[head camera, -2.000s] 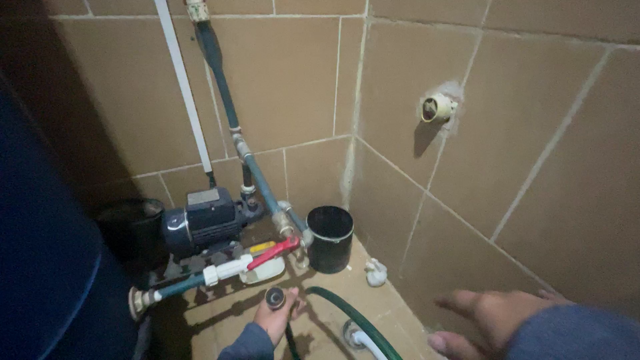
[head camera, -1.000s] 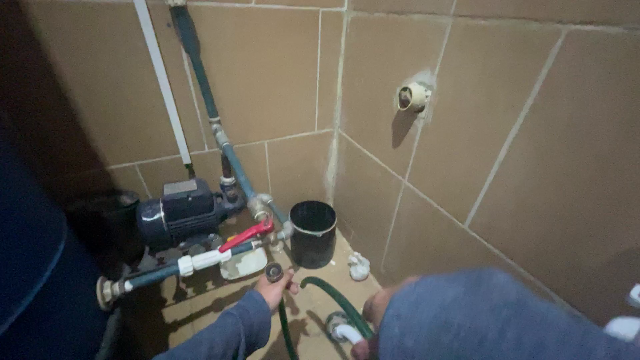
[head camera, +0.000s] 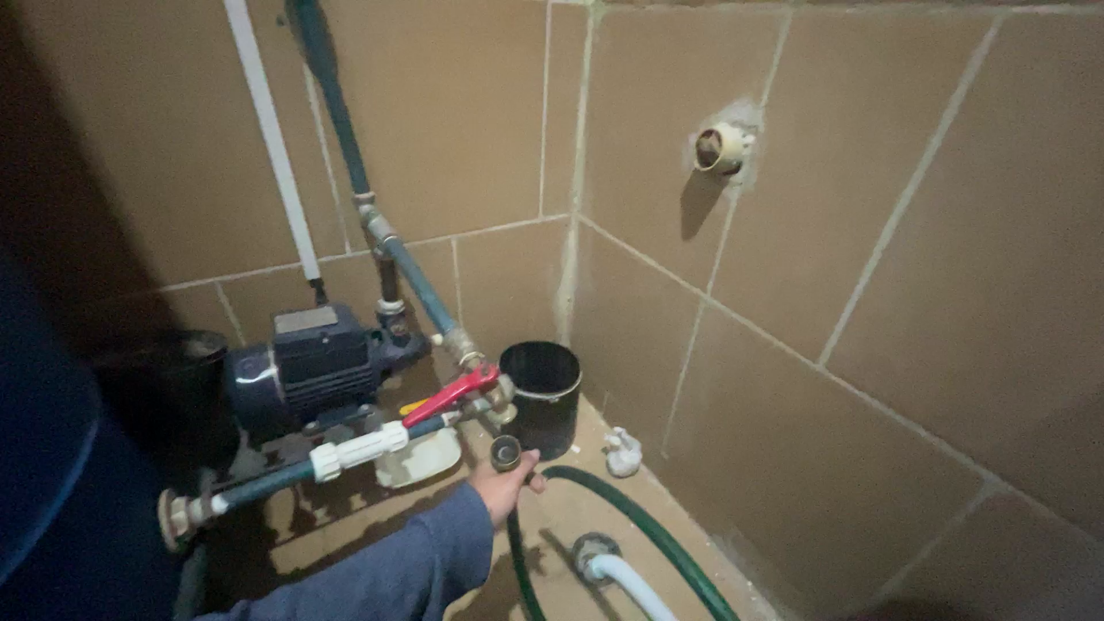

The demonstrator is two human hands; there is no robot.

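Note:
My left hand, in a blue sleeve, grips a round threaded hose fitting with its opening facing up. A green hose curves on the floor right beside the hand, and a thinner-looking stretch of it runs below the fingers. Just above the hand are the red lever handle of a pipe valve and a black bucket. My right hand is out of the picture.
A blue electric water pump stands at the left wall, joined to green pipes. A large blue tank fills the left edge. A white hose enters a floor drain. A pipe stub juts from the right wall.
My right hand, seen at the lower right two seconds ago and reaching down by the green hose one second ago, has left the view. My left hand still holds the fitting.

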